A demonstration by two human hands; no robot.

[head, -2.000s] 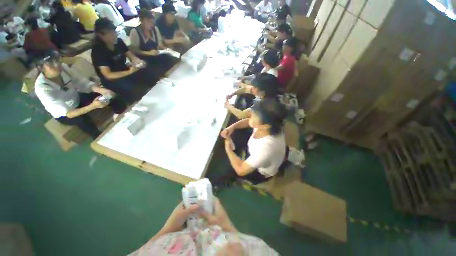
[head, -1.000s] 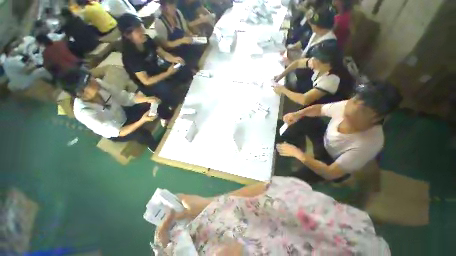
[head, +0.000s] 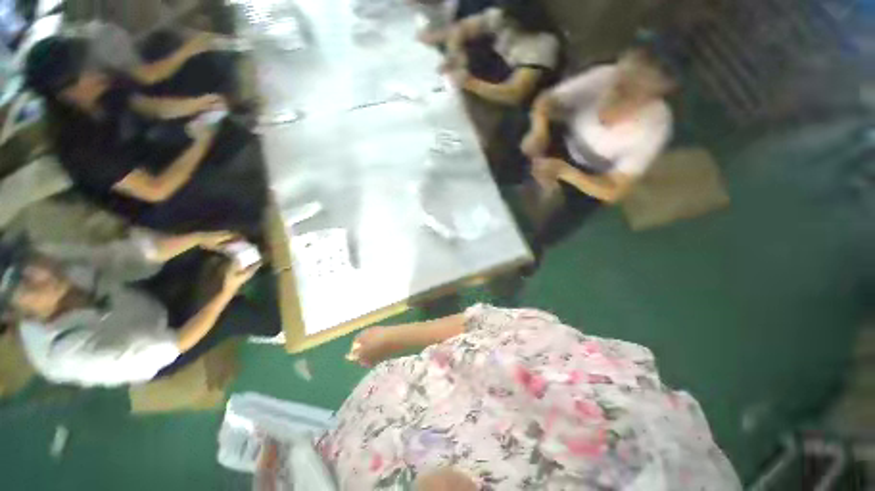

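A stack of flat white pieces (head: 273, 422) is low in the picture, left of my floral garment. My left hand (head: 273, 468) is blurred and partly cut off by the bottom edge; it holds the stack from below. My right hand (head: 372, 347) is above and to the right of the stack, apart from it, near the table's front corner. Its fingers look curled, but blur hides whether they hold anything.
A long white-covered table (head: 384, 254) lies ahead, with white pieces (head: 468, 221) on it. Seated people (head: 96, 321) line both sides, at left close to my stack. A brown carton (head: 676, 187) stands on the green floor at right; pallets are behind it.
My right hand has come off the stack and moved up and away from it. The stack is lower and further left in the picture. The view has shifted, bringing the table's near end closer.
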